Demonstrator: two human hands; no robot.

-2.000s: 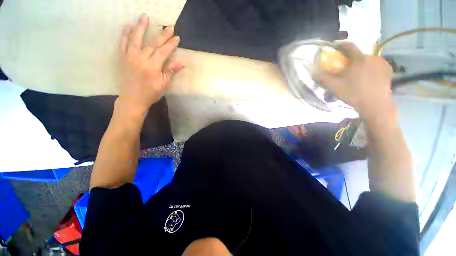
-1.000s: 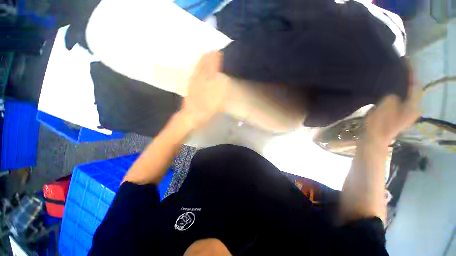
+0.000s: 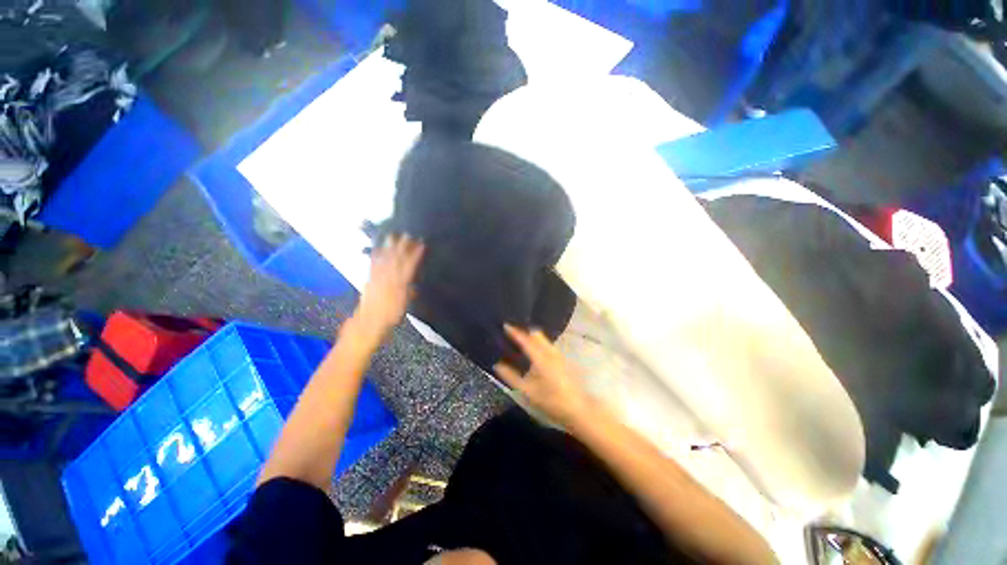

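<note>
A dark cloth piece lies rumpled beside the padded arm's wide end, over the white table cover. My left hand is at its near left edge, with the fingers closed on the cloth. My right hand is at its near right corner with fingers partly spread; its grip is unclear. The white padded arm is bare on top and runs from upper middle to lower right. The steam iron shows only in part at the bottom right edge; no hand is on it.
Black garments are heaped beyond the padded arm. Another dark heap lies at the table's far left. A blue crate and a red bag stand on the left. A light-blue panel is behind the arm.
The view has turned left. My right hand has let go of the iron. The black garment is off the padded arm, and both hands have moved to the dark cloth near me.
</note>
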